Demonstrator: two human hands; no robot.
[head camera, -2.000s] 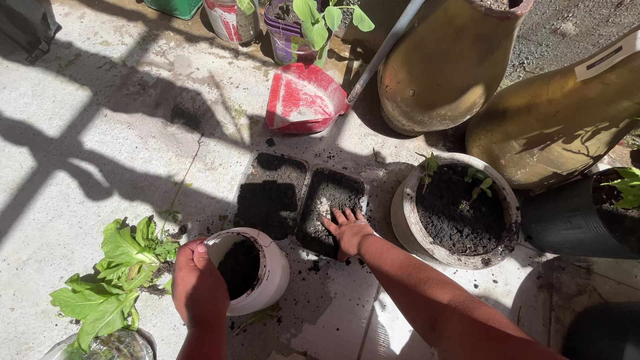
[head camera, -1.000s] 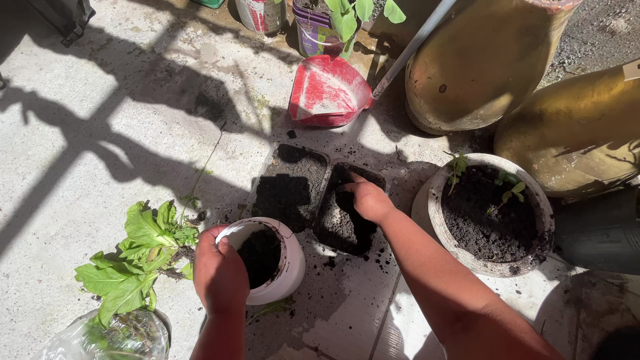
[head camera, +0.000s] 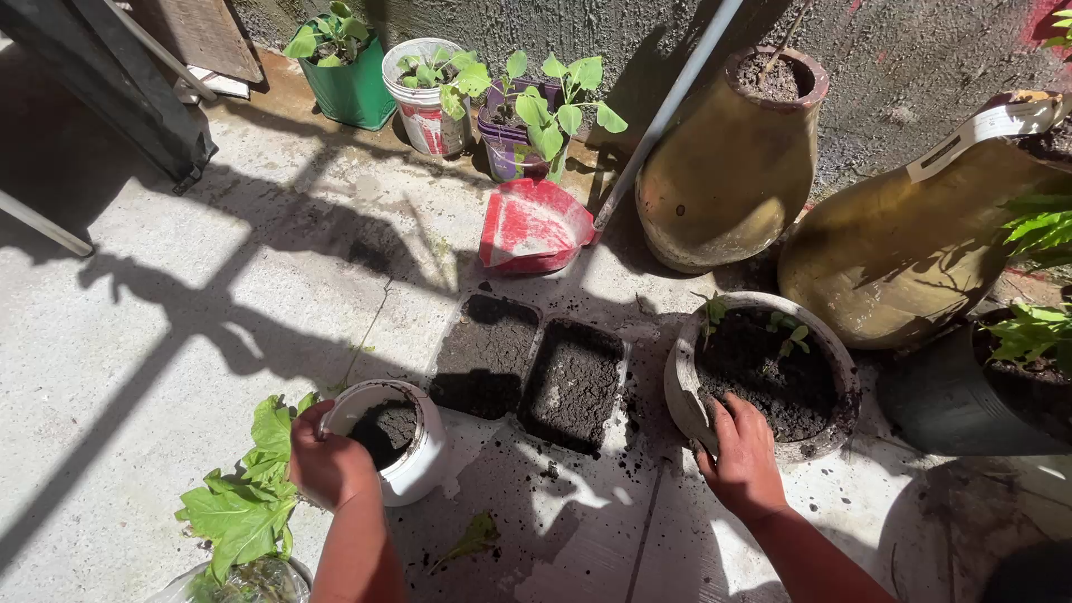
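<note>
My left hand (head camera: 329, 456) grips the rim of a white plastic pot (head camera: 419, 469) partly filled with dark soil. My right hand (head camera: 737, 452) rests at the front left rim of a round concrete-like planter (head camera: 688, 394), fingers over its edge near the soil, thumb outside. Small seedlings (head camera: 787, 335) grow in that planter. Between the hands lie two soil-filled rectangular trays, the left tray (head camera: 490, 352) and the right tray (head camera: 576, 381), side by side on the floor. Uprooted leafy green plants (head camera: 243, 502) lie left of the white pot.
A red dustpan (head camera: 536, 226) with a long handle lies behind the trays. A green pot (head camera: 347, 88), a white bucket (head camera: 431, 117) and a purple pot (head camera: 511, 155) hold plants by the wall. Two large brown vases (head camera: 724, 176) and a dark pot (head camera: 963, 394) stand right. A clear plastic bag (head camera: 260, 582) is at the bottom.
My right hand has left the right rectangular tray and moved right to the round planter. My left hand stays on the white pot. The view has shifted to show more of the wall.
</note>
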